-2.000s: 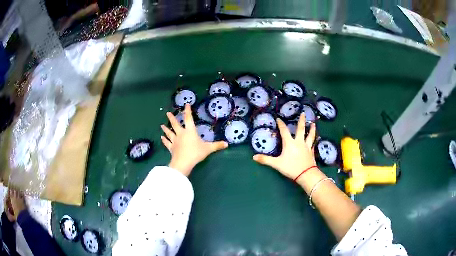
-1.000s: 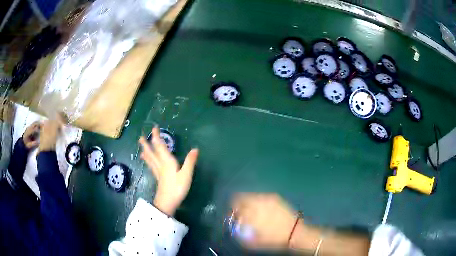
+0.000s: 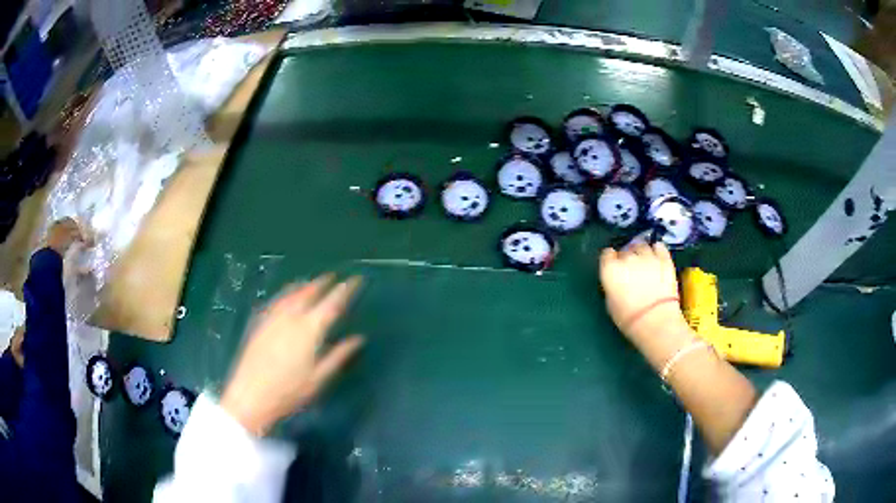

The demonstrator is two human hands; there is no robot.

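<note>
Many round dark discs with pale faces lie in a cluster on the green table, right of centre. Two discs lie side by side at the cluster's left. My right hand is at the cluster's near edge, fingers closed at a disc; the fingertips are partly hidden, so the grip is unclear. My left hand is blurred, over the table at left, fingers apart and empty. The yellow glue gun lies right of my right wrist, with a pale glue stick below it.
Three discs lie at the near left. Another person's dark sleeve and hand are at the left edge, by a cardboard sheet with clear plastic film. A chipped white post stands at right.
My right hand has moved from the near middle up to the cluster. My left hand has moved away from the disc it was over. Another disc now lies beside the single one left of the cluster.
</note>
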